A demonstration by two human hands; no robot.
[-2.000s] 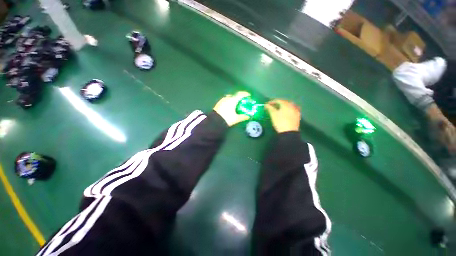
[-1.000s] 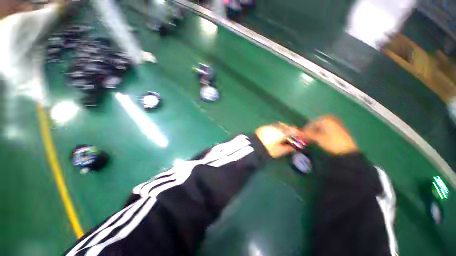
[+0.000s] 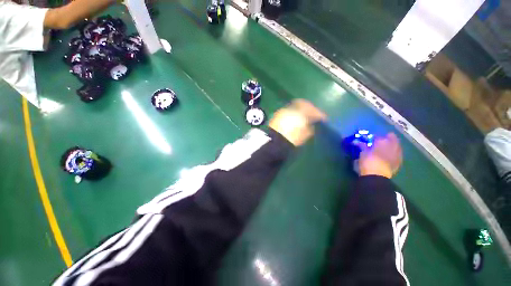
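A small black housing (image 3: 358,144) glows bright blue at its circuit board. My right hand (image 3: 382,157) is on its near right side with the fingers around it; its disc is hidden. My left hand (image 3: 294,121) is blurred, over the surface left of the lit housing and apart from it, with nothing seen in it. Just left of my left hand stands a wired unit, an unlit housing (image 3: 251,89) with a white-faced disc (image 3: 255,116) below it, joined by a thin wire.
A pile of black units (image 3: 101,53) lies by the grey post (image 3: 144,25); another person's arm (image 3: 78,14) reaches over it. A lone disc (image 3: 164,99), a housing (image 3: 81,162) and a green-lit unit (image 3: 483,237) lie apart. The metal rail (image 3: 386,114) borders the surface; cardboard boxes (image 3: 462,86) are beyond.
My hands have separated; the left moved away from the unit while the right stays on it. Its light went from green, then red, to blue. The view shifted, and another person's arm now reaches over the pile.
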